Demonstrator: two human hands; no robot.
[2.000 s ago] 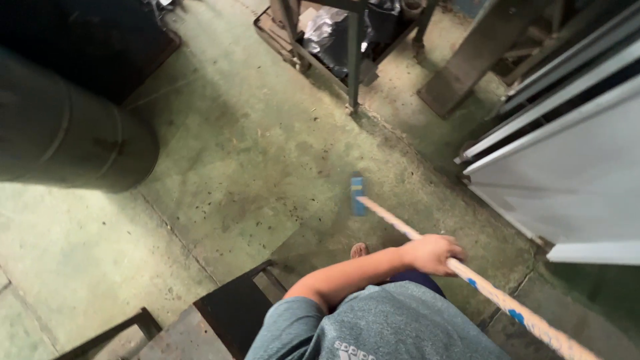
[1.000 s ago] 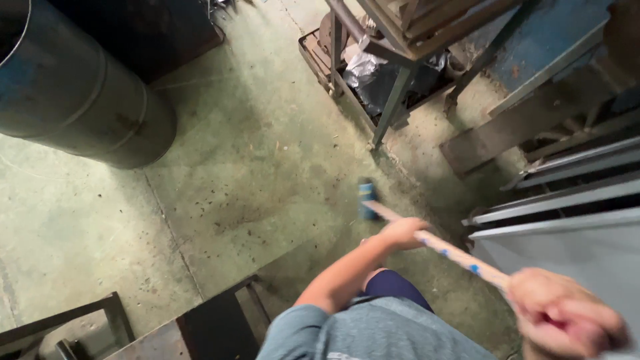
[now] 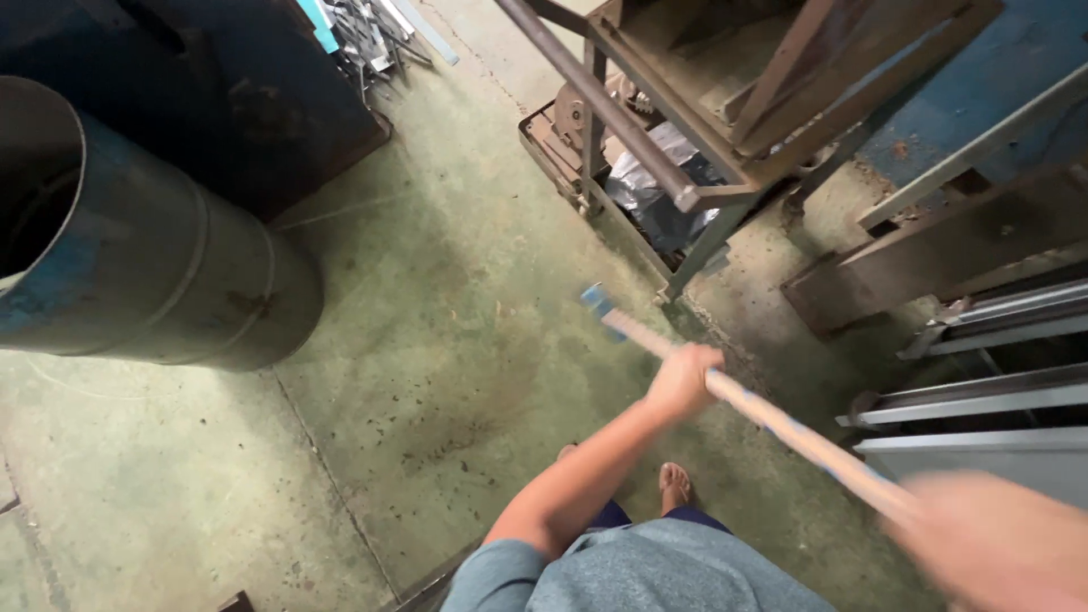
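Note:
A long pale handle with blue marks [image 3: 799, 436] runs from the lower right toward the middle of the view. At its far end a small blue head [image 3: 603, 308], blurred, is at the green-grey floor; it looks like a broom head. My left hand [image 3: 687, 380] is closed around the handle a short way above the head. Farther up, at the right edge, my right hand [image 3: 986, 527] grips the upper end and is blurred. Dark debris bits [image 3: 425, 425] lie scattered on the floor left of my feet.
A metal drum [image 3: 170, 255] stands at left. Metal scraps [image 3: 374, 38] lie at the top. A steel frame stand [image 3: 714, 246] rises over a tray [image 3: 544, 161] holding a silvery plastic bag [image 3: 654, 178]. Metal panels [image 3: 986, 395] and a wide beam [image 3: 935, 263] are at right.
The view has shifted, showing more of the drum and stand. My right hand, out of view two seconds ago, is now on the upper handle. The blue head has moved nearer the stand's leg.

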